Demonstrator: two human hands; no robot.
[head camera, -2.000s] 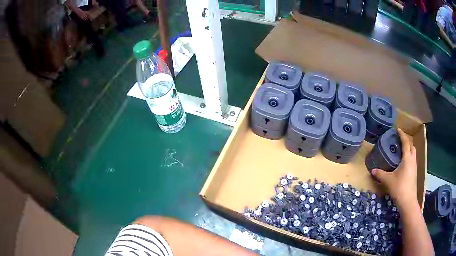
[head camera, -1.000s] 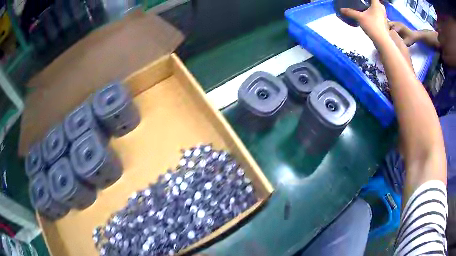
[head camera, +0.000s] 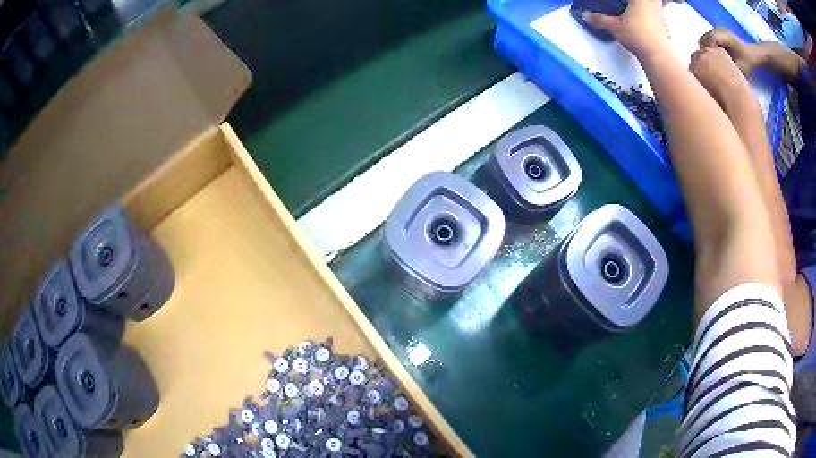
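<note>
My right hand (head camera: 633, 27), at the end of a striped sleeve, reaches over the blue tray at the top right. Its fingers and thumb are around a dark grey housing (head camera: 598, 7), cut off by the top edge. My left hand is out of the picture. Three grey housings, ringed ends up, stand on the green bench: one on the left (head camera: 445, 233), one behind (head camera: 538, 170), one nearer on the right (head camera: 614, 268). The cardboard tray (head camera: 259, 206) holds rows of housings (head camera: 106, 257) at its left and a pile of small fittings (head camera: 333, 416).
A person beside me on the right has hands (head camera: 720, 54) over the blue tray (head camera: 523, 49), which has a white lining and small dark parts. A white bar (head camera: 420, 161) crosses the bench between the cardboard tray and blue tray. A cardboard flap (head camera: 125, 98) stands at the back left.
The view has swung right from the cardboard tray. My right hand has left the housing in that tray and is now at the blue tray. The bottle and my left forearm have left view.
</note>
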